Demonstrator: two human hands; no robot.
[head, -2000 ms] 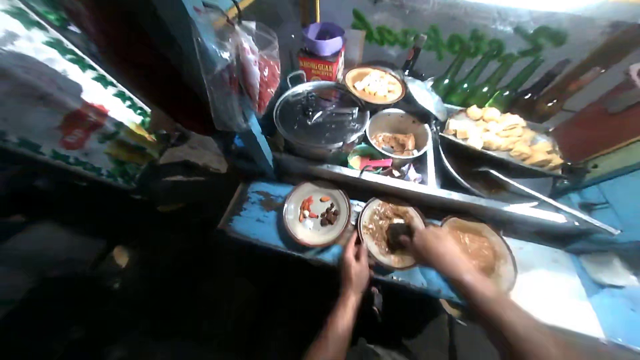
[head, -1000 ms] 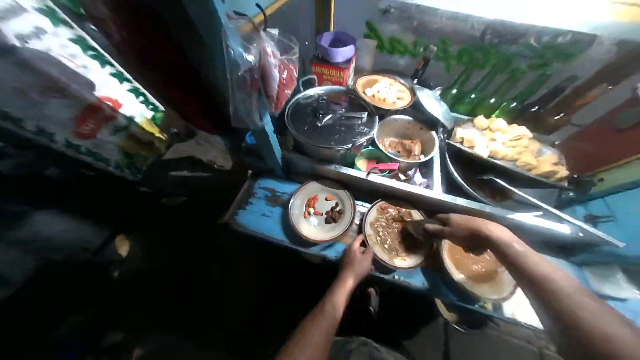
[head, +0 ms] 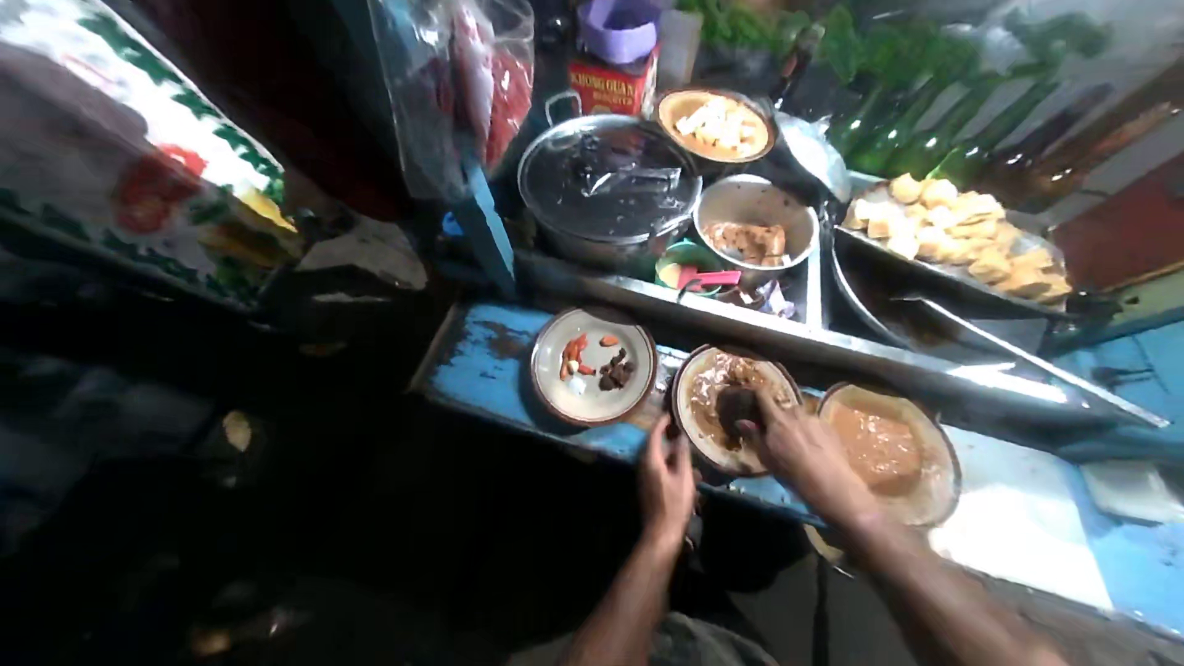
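Note:
My left hand [head: 668,481] grips the near left rim of a plate with brown sauce [head: 708,407]. My right hand [head: 805,449] is closed on a dark pestle [head: 737,407], whose head is pressed into that sauce. Left of it stands a plate [head: 546,365] holding red chilies [head: 574,356], a dark brown lump of seasoning [head: 617,372] and small white bits. To the right, partly behind my right hand and forearm, is a plate of smooth light-brown sauce [head: 883,453].
Behind a metal ledge [head: 740,319] stand a lidded steel pot [head: 610,185], a metal bowl with food [head: 757,222], a bowl of white pieces [head: 717,125] and a tray of fried pieces [head: 962,236]. A long-handled utensil [head: 1036,361] juts out from a wok. A plastic bag [head: 458,102] hangs at left.
My right hand has shifted from the upper right rim, where it was one second ago, toward the middle of the plate with the pestle. My left hand has stayed at the rim.

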